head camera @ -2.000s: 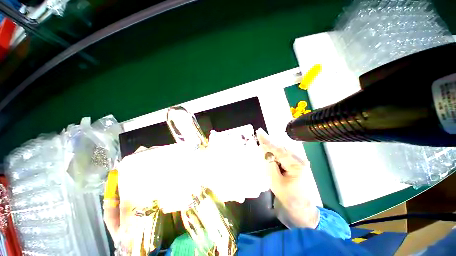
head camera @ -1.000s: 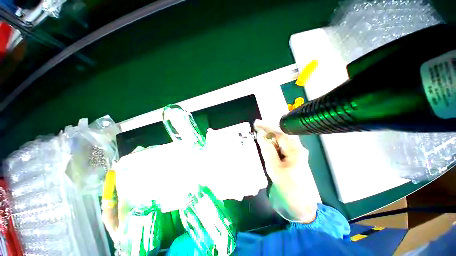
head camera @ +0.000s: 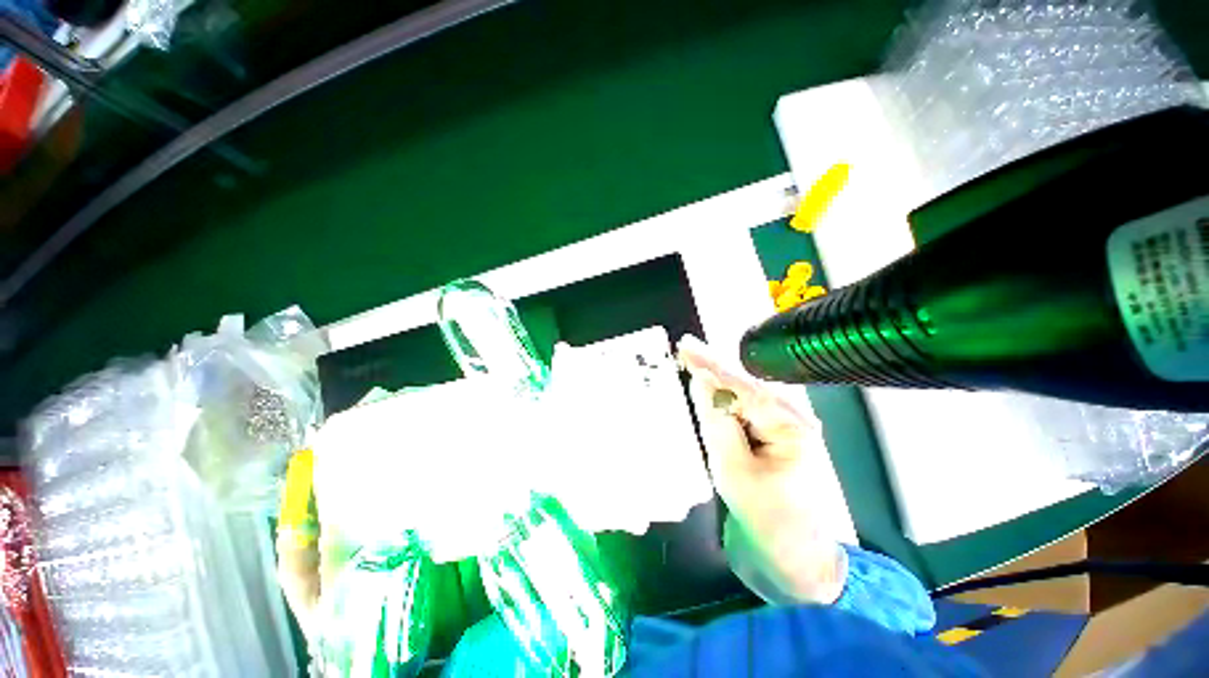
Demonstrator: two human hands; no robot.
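Note:
An overexposed white housing (head camera: 511, 457) lies over the dark, white-bordered fixture (head camera: 623, 298) in front of me. Glossy clear lobes (head camera: 550, 583) with a green tint lie over and below it. My right hand (head camera: 766, 464) is at the housing's right edge, thumb and fingertips together near its upper right corner; whether it holds something small is not clear. My left hand (head camera: 300, 556) is at the housing's left edge, mostly cut off by glare, with a yellow finger cot (head camera: 296, 493) on one finger, and grips the housing there.
A large black electric screwdriver (head camera: 981, 298) reaches in from the right, above my right hand. Yellow pieces (head camera: 796, 285) and a yellow tube (head camera: 822, 197) lie beside a white slab (head camera: 915, 464). Clear trays (head camera: 106, 517) and a bag with grey grains (head camera: 265, 413) are left. Cardboard (head camera: 1140, 596) is lower right.
The screwdriver's tip has shifted slightly left since the first frame, and its tint and the lobes' tint have turned from gold to green. My hands and the housing stay nearly in place.

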